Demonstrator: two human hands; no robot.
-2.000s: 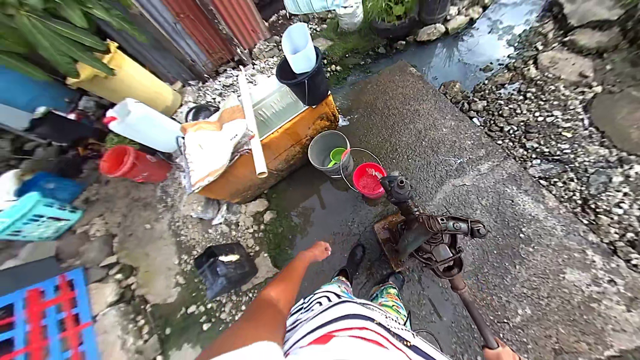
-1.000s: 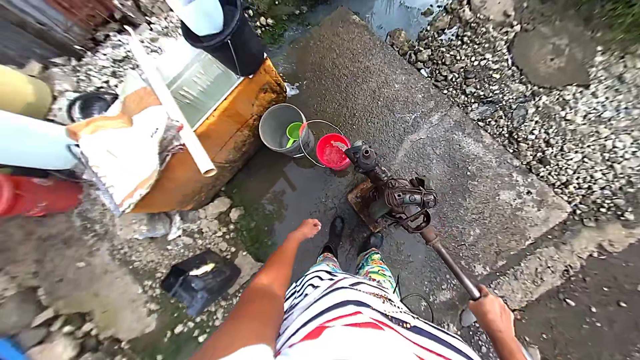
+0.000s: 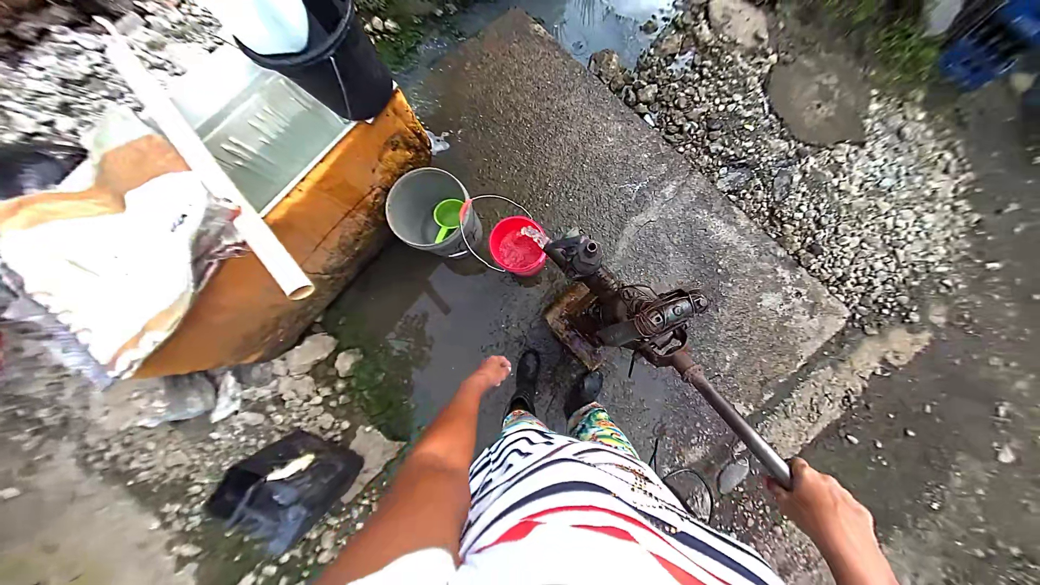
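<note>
My right hand [image 3: 821, 497] grips the end of the long metal handle [image 3: 735, 422] of a hand water pump [image 3: 642, 317]. Water runs from the pump's spout into a red bucket [image 3: 517, 245] below it. Beside that bucket stands a grey bucket [image 3: 414, 210] with a green plastic dipper [image 3: 447, 215] inside. My left hand [image 3: 492, 371] hangs in front of my body, fingers curled, above the wet ground; nothing shows in it.
At the left lies a rusty orange box [image 3: 325, 252] with a white pipe [image 3: 203, 162], a white sack [image 3: 106, 260] and a black bucket [image 3: 349, 73] on it. A black plastic container [image 3: 284, 487] rests on stones. Gravel [image 3: 877, 219] borders the concrete slab [image 3: 691, 195].
The view has swung and tilted down. My right hand is on the pump handle in all frames, and my left hand stays low in front of me. The buckets stand where they were.
</note>
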